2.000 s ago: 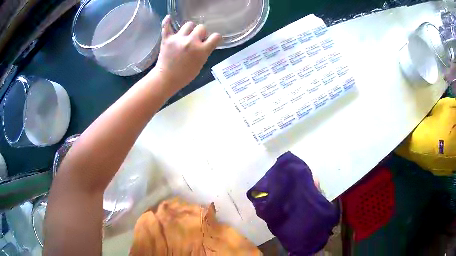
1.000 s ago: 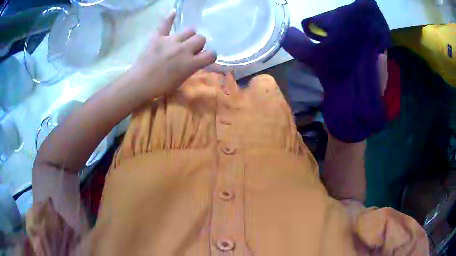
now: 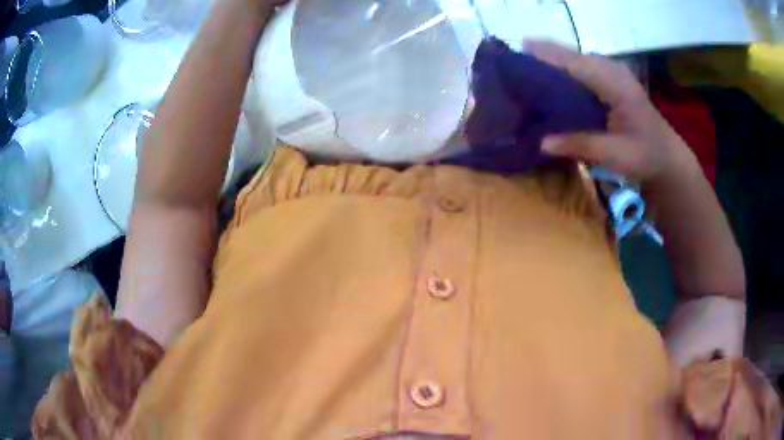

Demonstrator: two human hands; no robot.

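A clear container with a white base [image 3: 378, 77] lies tilted at the top middle, against the wearer's orange top. Its round base faces me. My right hand [image 3: 615, 120] holds a bunched dark purple cloth [image 3: 537, 107] against the container's right side, thumb and fingers apart around the cloth. My left arm reaches up along the container's left side. My left hand is almost wholly cut off by the top edge, so its grip is hidden.
Several other clear containers [image 3: 64, 69] stand on the white bench [image 3: 688, 26] at left. A pale-blue ring [image 3: 627, 204] hangs right of the wearer. Red mesh [image 3: 688, 129] and something yellow [image 3: 765, 69] are at right.
The container has gone from the conveyor area to in front of my chest and turned. My right hand has brought the purple cloth left onto it. My left hand has moved up out of view.
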